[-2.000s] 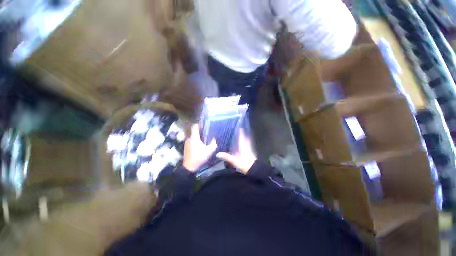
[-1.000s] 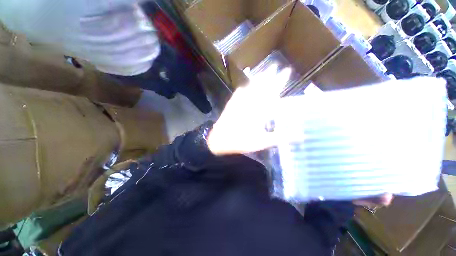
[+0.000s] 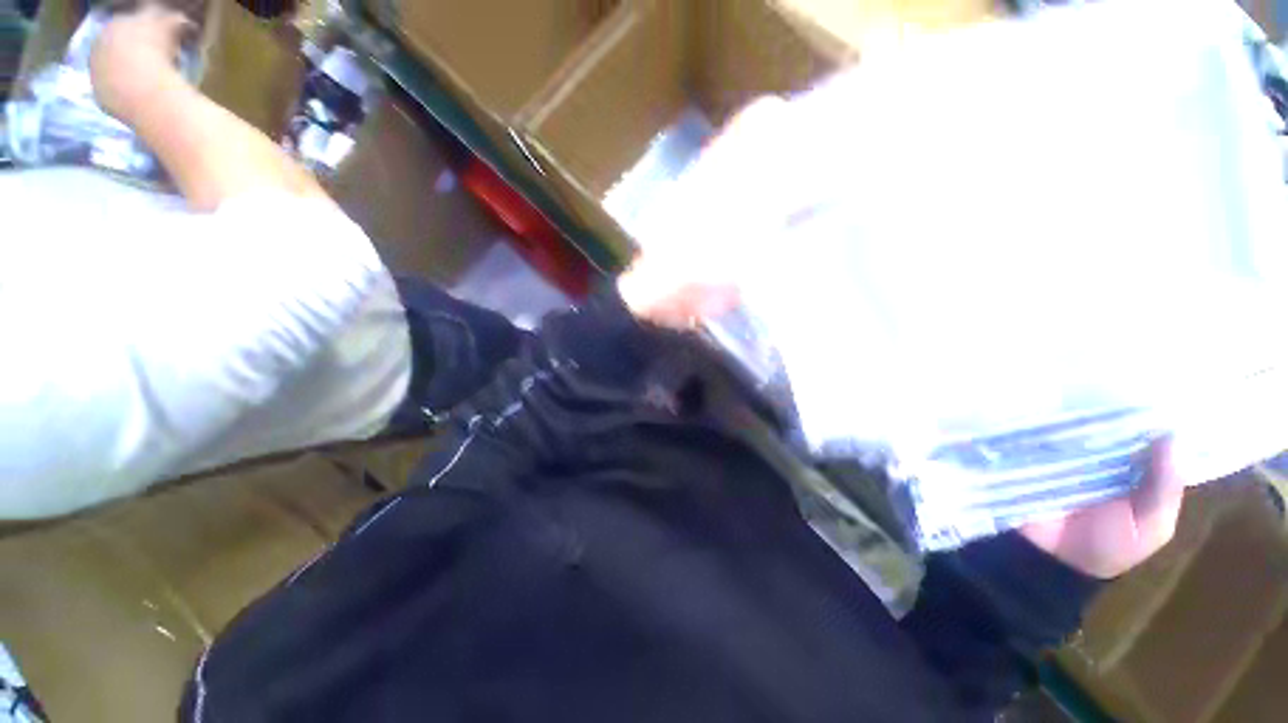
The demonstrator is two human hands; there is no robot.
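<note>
A stack of bagged ribbed panels (image 3: 1038, 459) in shiny clear plastic fills the upper right, mostly washed out by glare. My right hand (image 3: 1123, 523) grips its lower edge, with fingertips around the side. My left hand (image 3: 685, 297) is at the left edge of the stack, beside the cartons. Its fingers are lost in the glare, so its hold is unclear. A pale bagged part (image 3: 661, 170) lies in an open carton (image 3: 600, 85) just beyond my left hand.
Another person's white sleeve (image 3: 184, 339) fills the left side, and their hand (image 3: 141, 64) is over bagged parts (image 3: 85, 106). A green-edged bench (image 3: 466, 148) carries the cartons. A red object (image 3: 523, 226) lies below it. Brown cardboard (image 3: 212, 565) is at lower left.
The panel stack is larger in view and higher up. My left hand has drawn back from over the cartons. The other person's arm now reaches to the upper left.
</note>
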